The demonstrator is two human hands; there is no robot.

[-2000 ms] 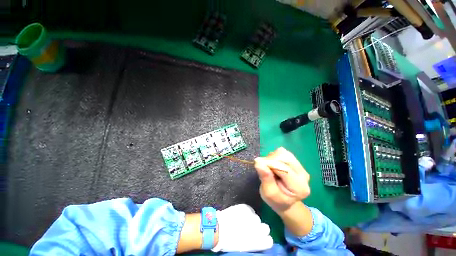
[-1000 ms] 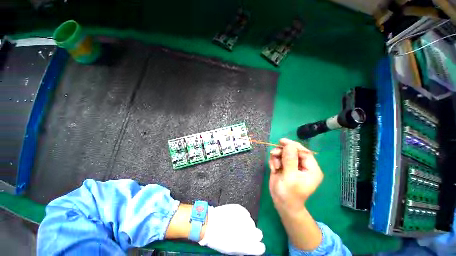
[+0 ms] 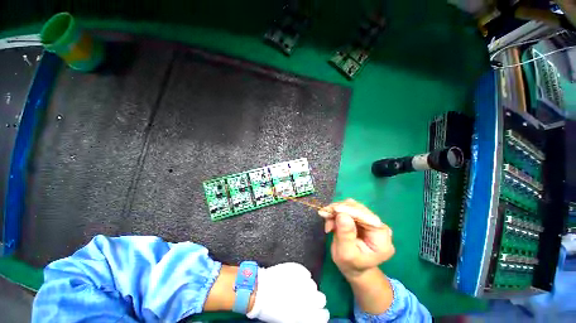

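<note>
A green panel of several small circuit boards (image 3: pixel 259 189) lies tilted on the black mat (image 3: pixel 208 120). My bare right hand (image 3: pixel 360 236) pinches a thin orange-brown stick (image 3: pixel 303 202) at the panel's right. The stick's tip reaches over the panel's lower edge, around the third and fourth boards; whether it touches cannot be told. My left hand (image 3: pixel 287 295), in a white glove with a blue band (image 3: pixel 246 281) at the wrist, rests at the mat's near edge, off the panel. Its fingers point right and are partly hidden, so its grip cannot be told.
A green cup (image 3: pixel 71 43) stands at the mat's far left corner. Two darker panels lie beyond the mat, one nearer (image 3: pixel 355 57). A black flashlight (image 3: pixel 417 162) leans over a slotted black rack (image 3: pixel 439 189). A blue-edged board rack (image 3: pixel 483 183) is right, a blue-edged tray (image 3: pixel 25 158) left.
Since one second ago, my right hand has moved slightly left and down, and the stick's tip has gone from the panel's right end to its middle. My gloved hand has barely moved.
</note>
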